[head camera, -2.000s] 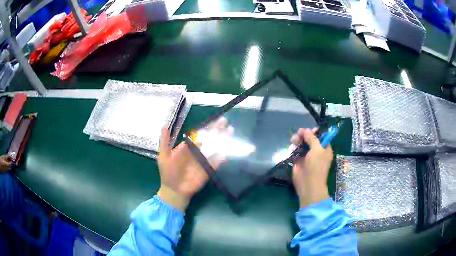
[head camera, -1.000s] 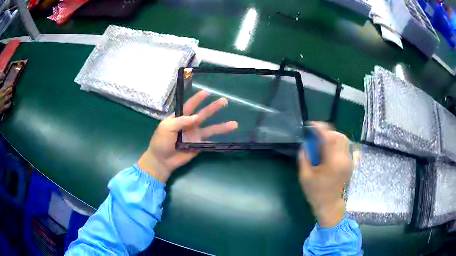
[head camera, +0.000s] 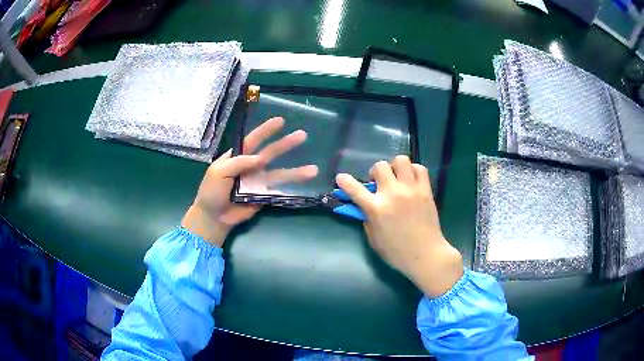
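Note:
A clear touch panel with a black border is held over the green bench, an orange-gold flex cable at its upper left corner. My left hand grips its left edge, thumb on the near face and fingers spread behind the glass. My right hand holds diagonal cutters with blue handles; their dark tip is at the panel's lower edge, right of its middle. Whether the jaws are closed cannot be told. A second black-bordered panel lies on the bench behind, partly covered by the held one.
A pile of bubble bags lies at the left. Bagged panels are stacked at the right, with another silvery bag stack nearer. A white strip crosses the bench. A red plastic bag is at the far left.
The held panel has turned from a diagonal pose to nearly level. My right hand has moved left, bringing the cutters from the right corner to the lower edge. The second panel has come into clearer view.

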